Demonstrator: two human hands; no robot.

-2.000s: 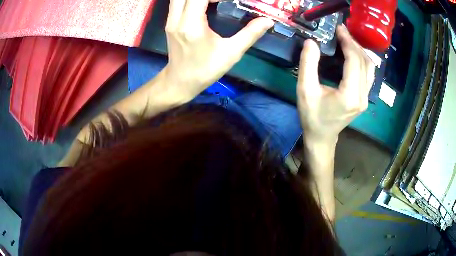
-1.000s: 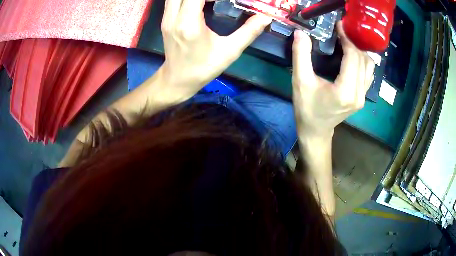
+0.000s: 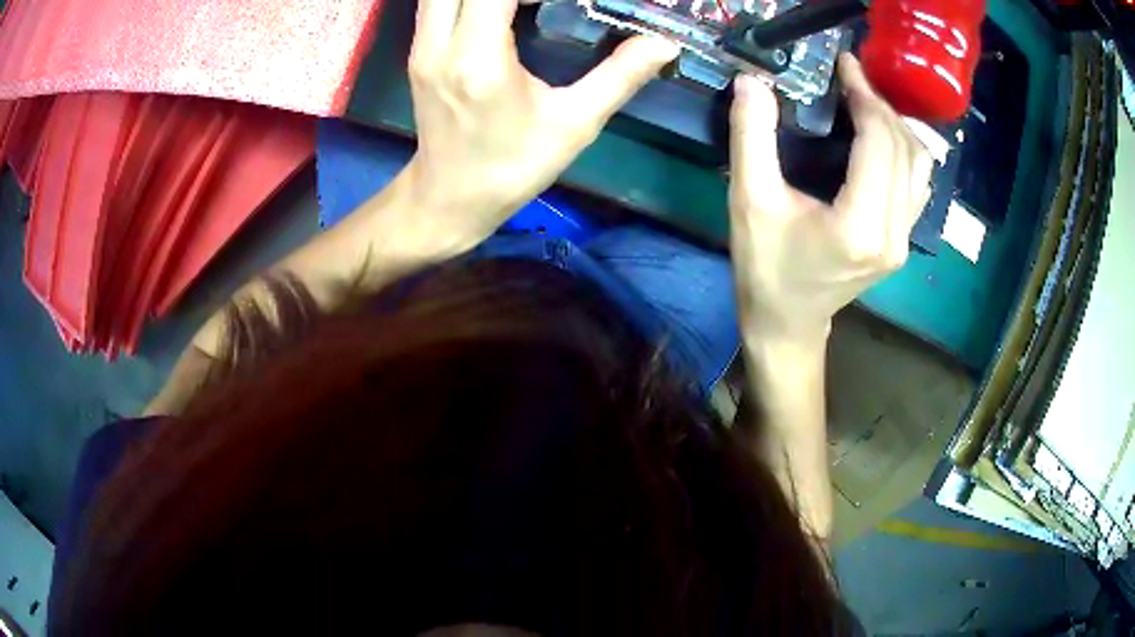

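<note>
The test fixture [image 3: 797, 93], with clear plastic parts on top, is at the top edge, partly cut off. The display module [image 3: 691, 23] in it shows pale, without red glow. The black clamp arm [image 3: 803, 23] lies over its right part, and the glossy red clamp handle [image 3: 924, 56] is at its right. My left hand [image 3: 510, 118] is at the fixture's left side, thumb at the front edge, upper fingers cut off by the picture's edge. My right hand [image 3: 822, 212] is at its right front, thumb and index finger apart at the clear part's corner. Whether either hand grips anything is unclear.
Red sheets [image 3: 187, 50] lie at upper left, with folded ones [image 3: 137, 212] hanging below. A flat black rectangle [image 3: 990, 137] and a small white piece [image 3: 963, 232] are on the green mat [image 3: 934, 305]. Stacked cardboard sheets [image 3: 1058, 286] stand at right. My hair covers the lower middle.
The red glow on the display module has gone out. The right hand has shifted slightly left since the earliest frame, and the left hand stays nearly still.
</note>
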